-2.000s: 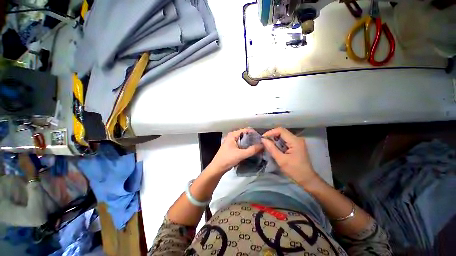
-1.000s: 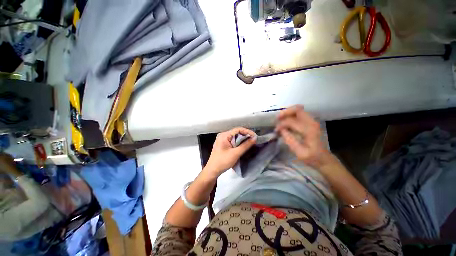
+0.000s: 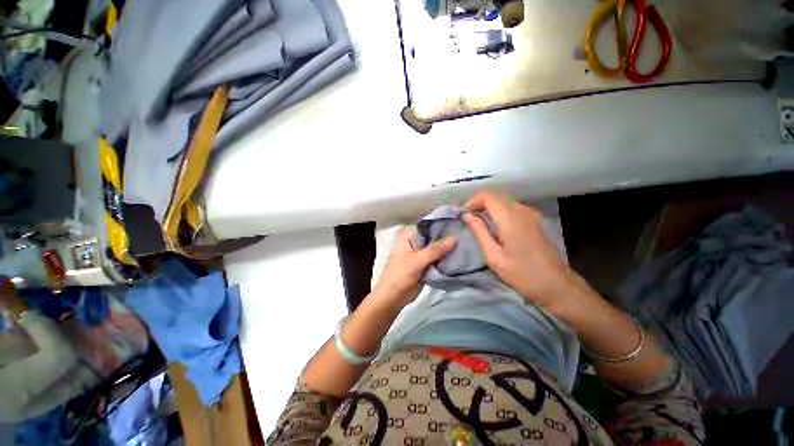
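A small grey garment piece (image 3: 463, 254) is held over my lap, just below the table's front edge. It is curled into a rounded, folded shape. My left hand (image 3: 407, 266) grips its left side, with the thumb on top of the fabric. My right hand (image 3: 514, 244) pinches its upper right edge between thumb and fingers. Both hands are bare. The fingers under the fabric are hidden.
The white table (image 3: 348, 165) bears grey cut pieces (image 3: 252, 52) at upper left, beside a tan-gold strip (image 3: 198, 157). Scissors (image 3: 640, 43) lie on the machine bed plate (image 3: 540, 83). Grey pieces (image 3: 723, 296) are heaped low right, blue fabric (image 3: 196, 322) lower left. Another person's arm (image 3: 35, 340) shows far left.
My right hand, blurred and apart to the right a second ago, is back at the piece's upper edge. The piece is now rounded between both hands. The view has shifted slightly.
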